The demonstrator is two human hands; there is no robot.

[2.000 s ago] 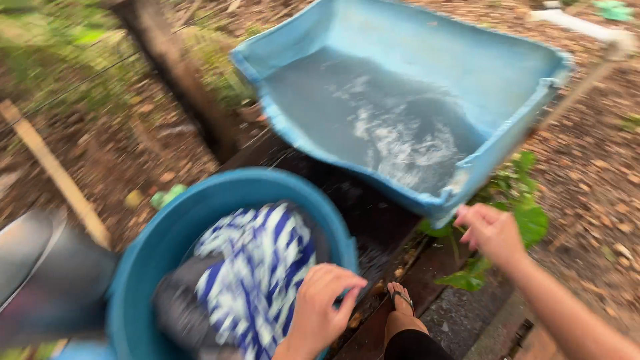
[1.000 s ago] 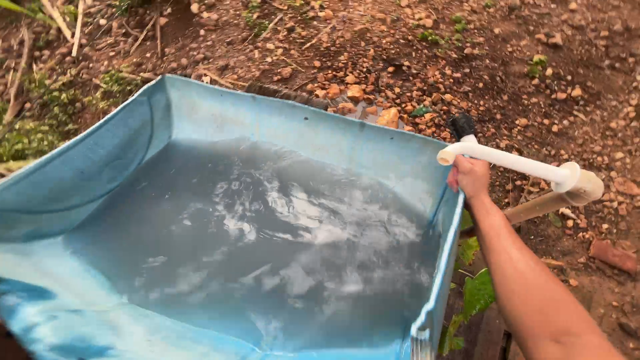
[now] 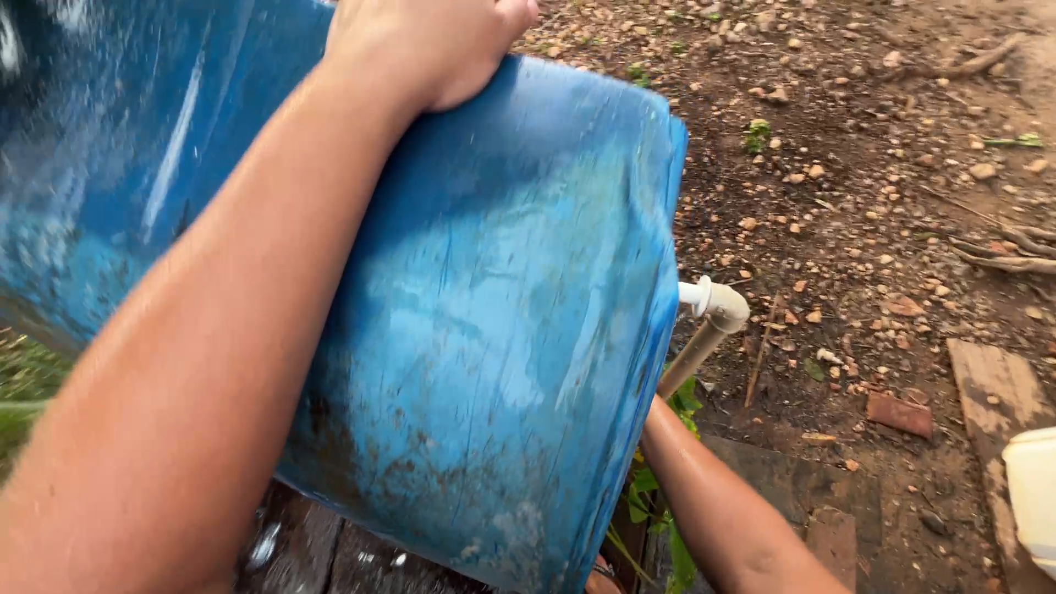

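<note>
A large blue plastic basin is tipped up, its scuffed, stained outer side facing me. My left hand lies over its upper edge, the wrist bent across the rim; the fingertips are mostly out of sight. My right forearm reaches in from the lower right and passes behind the basin's right edge, so the right hand is hidden. Just beyond that edge a white spout joins a beige PVC pipe elbow.
Wet dark boards lie under the basin. To the right are stony soil, a broken brick piece, a wooden plank and a pale plastic container. Green leaves grow beside my right forearm.
The basin, upright with grey water in it one second ago, is now tipped up. My left hand has come onto its edge; my right hand has gone from the rim by the spout to behind the basin.
</note>
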